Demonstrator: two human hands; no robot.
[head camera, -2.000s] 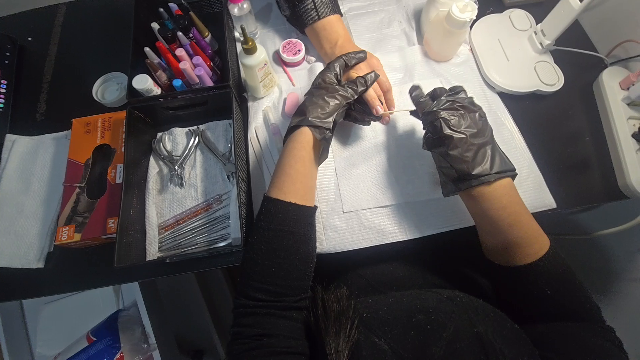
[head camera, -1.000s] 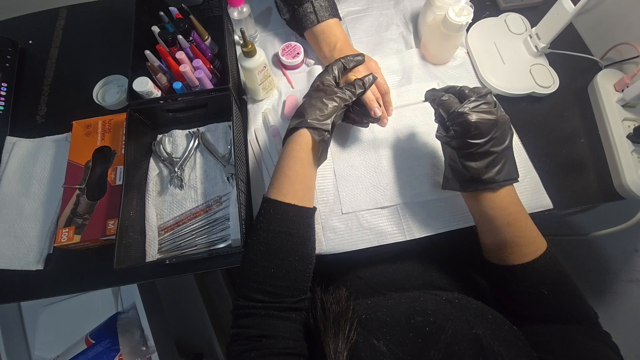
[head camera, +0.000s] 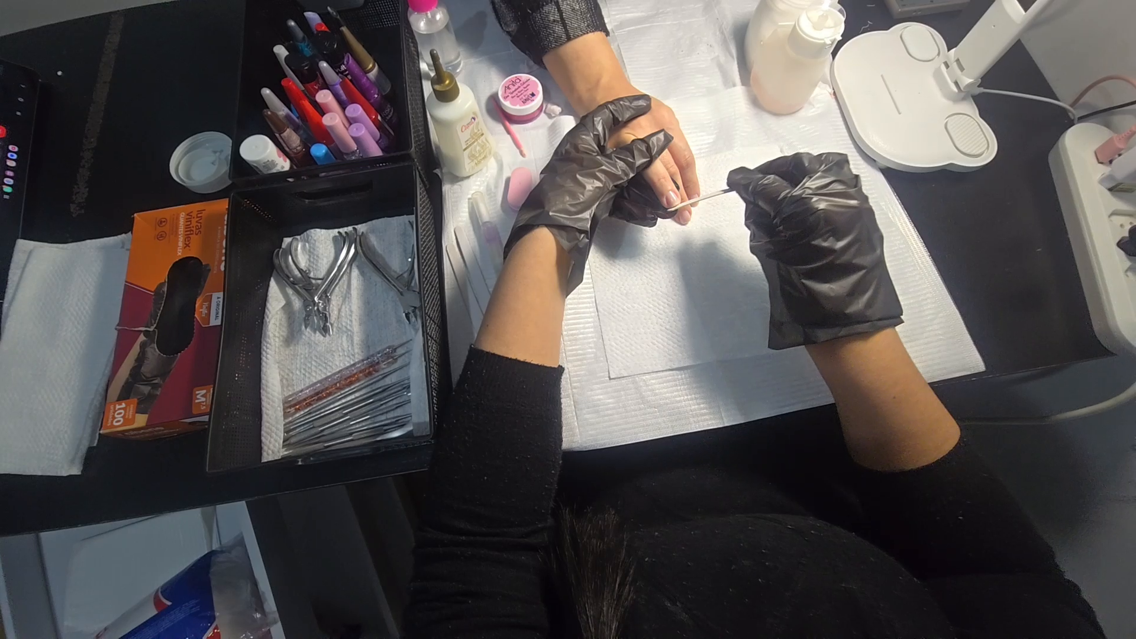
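Note:
My left hand (head camera: 590, 173), in a black disposable glove, holds the fingers of another person's hand (head camera: 661, 146), which reaches in from the top in a dark sleeve. In my gloved right hand (head camera: 812, 240) is a thin pale stick (head camera: 701, 201), pinched between the fingertips. Its tip lies at one of the other person's fingernails; whether it touches is too small to tell. Both hands are over a white paper towel (head camera: 648, 311) on a larger quilted white sheet. Left of my left hand lie a pink oval piece (head camera: 520, 187) and several nail files (head camera: 470, 257).
A black tray (head camera: 435, 355) holds cuticle nippers (head camera: 315, 275) and slim metal tools; nail polish bottles (head camera: 328, 106) stand behind it. A glove box (head camera: 169, 328) lies left. Behind are a dropper bottle (head camera: 457, 124), a pink-lidded jar (head camera: 520, 96), plastic bottles (head camera: 790, 58) and a white lamp base (head camera: 914, 98).
The stick's tip was near the fingertips in both earlier frames. My right hand moved slightly right, then back left toward the nails, still with the stick. My left hand has kept its hold.

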